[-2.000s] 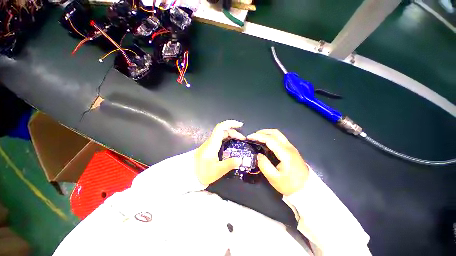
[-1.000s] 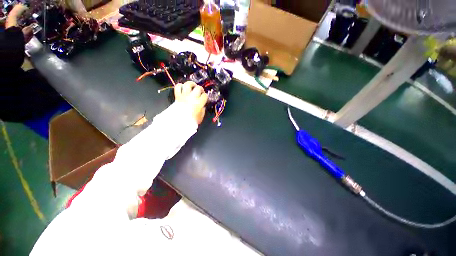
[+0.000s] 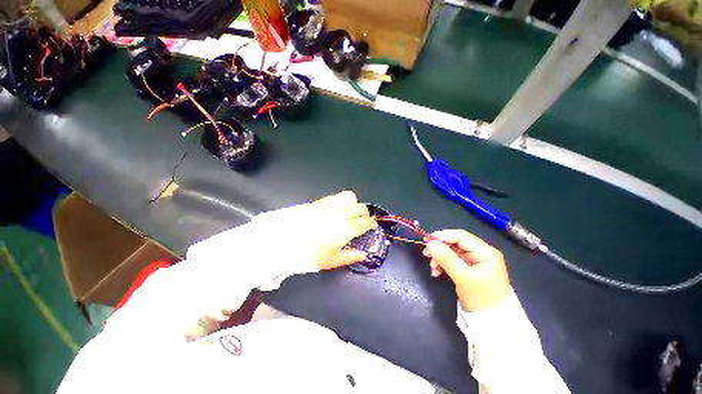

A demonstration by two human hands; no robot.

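My left hand holds a round black wired unit on the dark green bench mat, its fingers over the unit's left side. The unit's silvery centre shows to the right of my fingers. My right hand pinches the ends of the red and orange lead wires between thumb and fingertips. The wires stretch from the unit's top right towards my right hand. The unit's left part is hidden by my left hand.
A blue air blow gun with a grey hose lies beyond my right hand. Several wired units cluster at upper left, near a black tray and an orange bottle. Small dark parts lie at lower right. An open cardboard box stands beside the bench.
My left hand has come back from the cluster with a unit, which is now in front of me. My right hand has come into view and holds its wires. The view has shifted.
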